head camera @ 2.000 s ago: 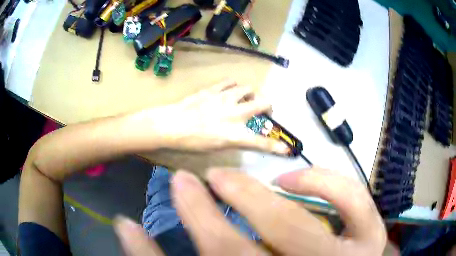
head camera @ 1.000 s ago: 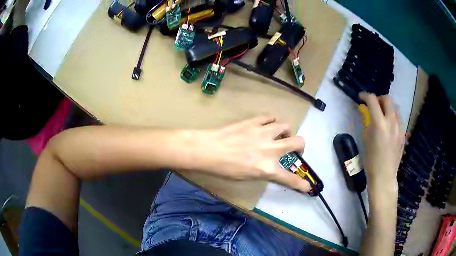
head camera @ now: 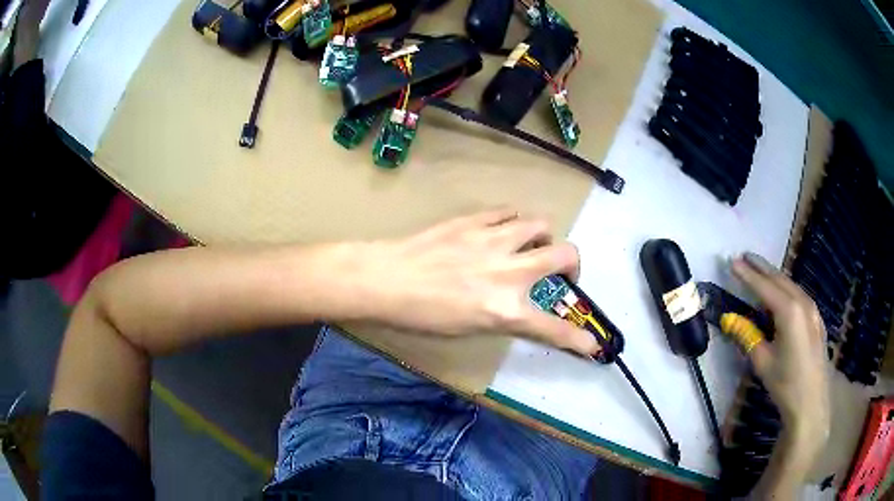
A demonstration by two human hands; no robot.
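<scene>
My left hand (head camera: 480,284) is shut around a black housing (head camera: 613,336) lying on the white surface. A green circuit board (head camera: 550,293) and orange-yellow wires show in its open side, and its black cable (head camera: 649,409) runs down to the table edge. My right hand (head camera: 799,362) is at the right, its fingers around a small yellow-handled tool (head camera: 742,333) and a slim black part (head camera: 733,305), probably a cover. Its palm side is hidden. Beside it lies a closed black unit (head camera: 667,279) with a pale label (head camera: 681,302) and a cable.
Black shells (head camera: 412,73) with dangling green boards (head camera: 395,138) and cables lie on the tan cardboard (head camera: 245,196). A stack of black parts (head camera: 708,113) is on the white surface. Dense rows of black parts (head camera: 848,254) and a red-orange object (head camera: 870,455) are at the right.
My right hand has moved from the front of the view to the black stack, then down beside the labelled unit with a black part. My left hand keeps holding the housing.
</scene>
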